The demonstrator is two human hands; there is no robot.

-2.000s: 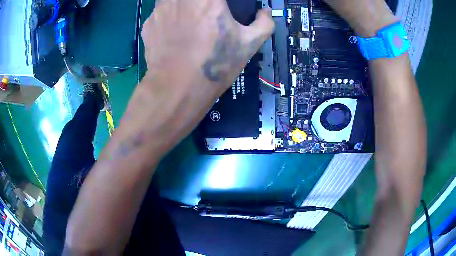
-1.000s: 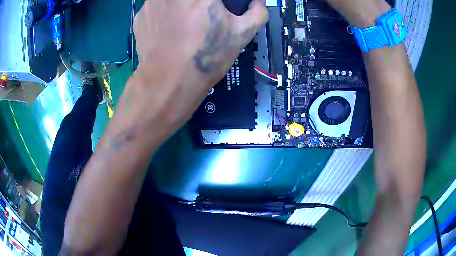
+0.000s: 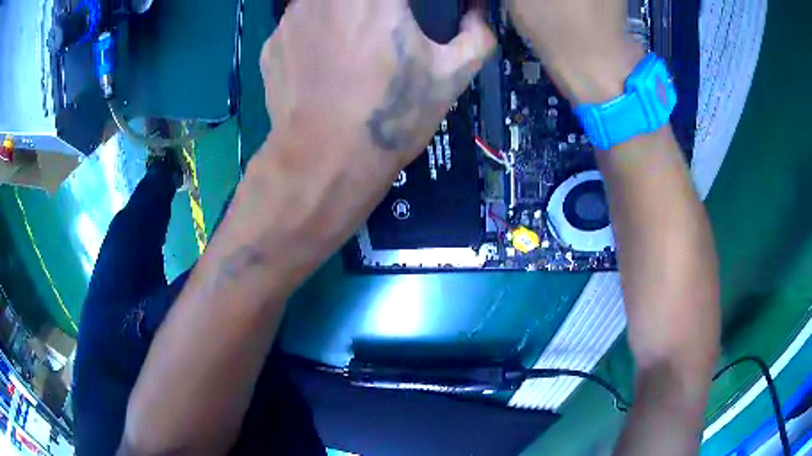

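Note:
An open laptop base (image 3: 427,258) lies at the top centre, cut off by the upper edge. The black battery pack (image 3: 427,200) fills its left side, with a silver strip showing below. The motherboard (image 3: 531,174) and a round cooling fan (image 3: 583,209) are to the right, near a yellow coin cell (image 3: 523,239). Red and white wires (image 3: 490,151) reach a small plug. My left hand (image 3: 356,76) is over the battery pack, thumb extended; its fingertips are out of frame. My right hand (image 3: 570,36) is over the board, blurred, fingertips cut off. What either holds cannot be seen.
A black electric screwdriver (image 3: 432,376) with a cord lies in front of the laptop, by a dark mat (image 3: 418,419). A bench with blue fittings (image 3: 105,67) and a dark panel (image 3: 182,62) stands at the upper left. A dark-clothed limb (image 3: 116,267) is at left.
My right hand and its blue wrist strap have moved left over the board, closer to my left hand, and now cover part of the fan. My left hand has shifted slightly.

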